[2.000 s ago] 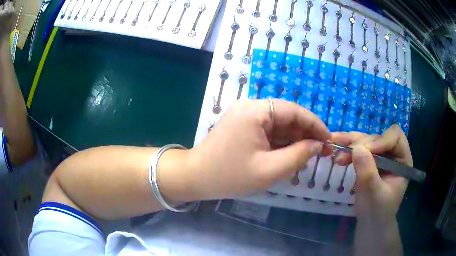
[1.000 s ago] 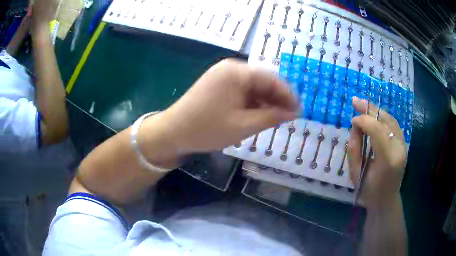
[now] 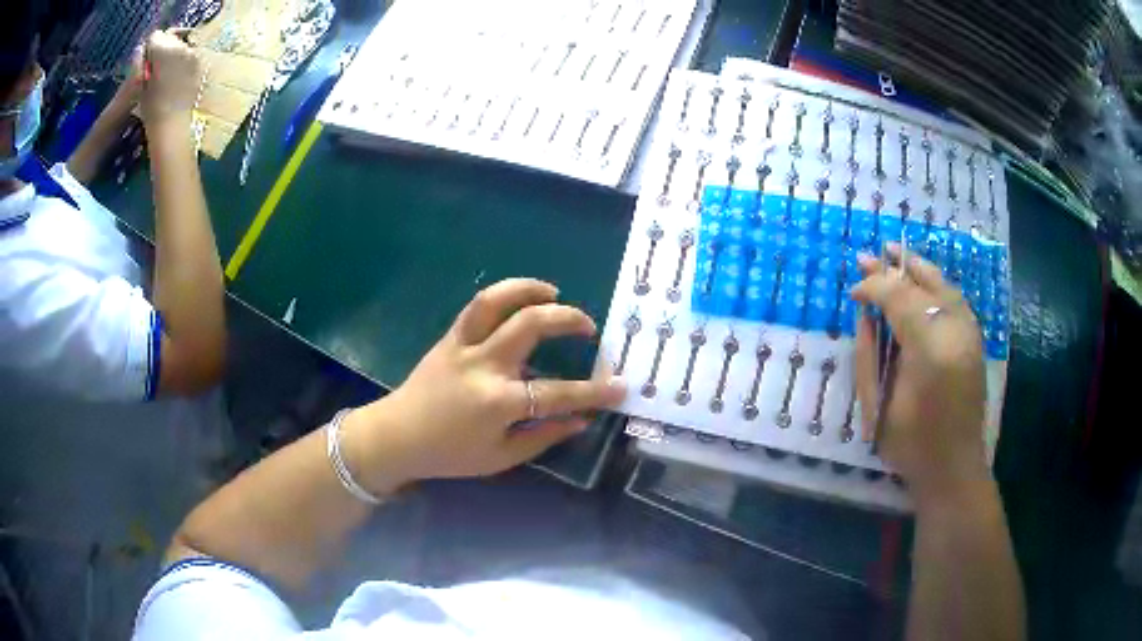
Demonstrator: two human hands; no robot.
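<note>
The white holding board (image 3: 670,398) lies in front of me with rows of dark silver bar-shaped metal pieces (image 3: 718,372) on it. A blue patterned film (image 3: 751,257) lies across its middle rows. My left hand (image 3: 501,388) is at the board's left edge, fingers spread, a fingertip at the board's lower left corner; it holds nothing visible. My right hand (image 3: 924,344) is over the right part of the board and film, holding slim tweezers (image 3: 884,376) roughly upright between the fingers. The pieces under my right hand are hidden.
A second white board (image 3: 501,82) with similar rows lies at upper left. Stacked boards (image 3: 971,56) stand at upper right. A yellow strip (image 3: 273,200) marks the green table (image 3: 413,251). Another person (image 3: 82,269) works at left. Clear trays (image 3: 751,526) lie below the board.
My left hand has left my right hand, moved down and left, and opened at the board's edge. The right hand has moved up over the film. The view has shifted, showing more of the other person.
</note>
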